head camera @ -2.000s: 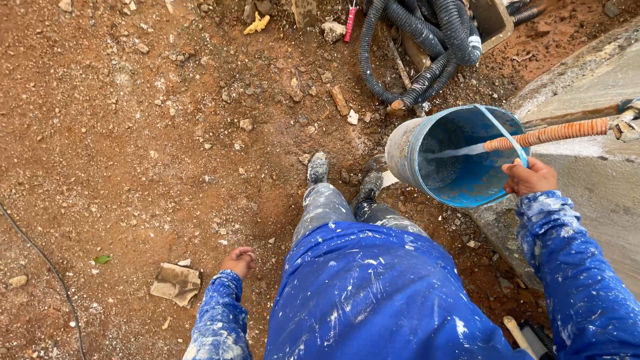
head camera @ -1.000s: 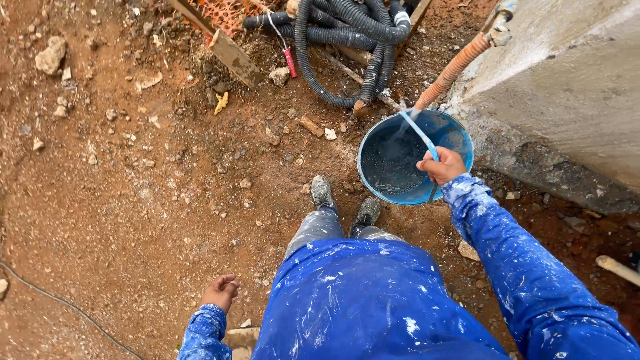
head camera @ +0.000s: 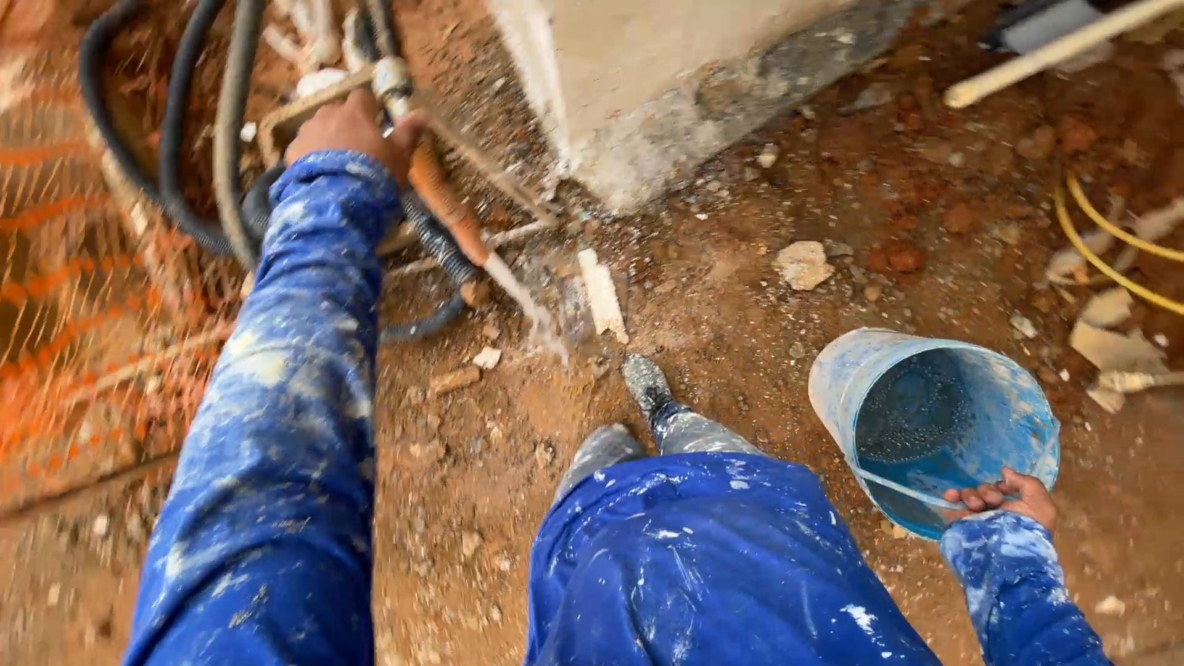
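Observation:
My left hand is at the upper left, on or beside the tap at the top of a short orange corrugated hose; its fingers are partly hidden, so its grip is unclear. Water runs from the hose's end onto the soil. On the right, my right hand grips the handle of a blue plastic bucket. The bucket is tilted, its mouth towards me, and some water shows inside. Both of my sleeves are blue and splashed with white.
A concrete wall corner stands ahead. Dark corrugated hoses and orange mesh lie at the left. A pale pole and a yellow hose are at the right. Stones and a white scrap lie on the reddish soil.
The bucket was under the hose's stream and is now away to its right, still in my right hand. My left hand has reached up to the tap. The view has turned strongly.

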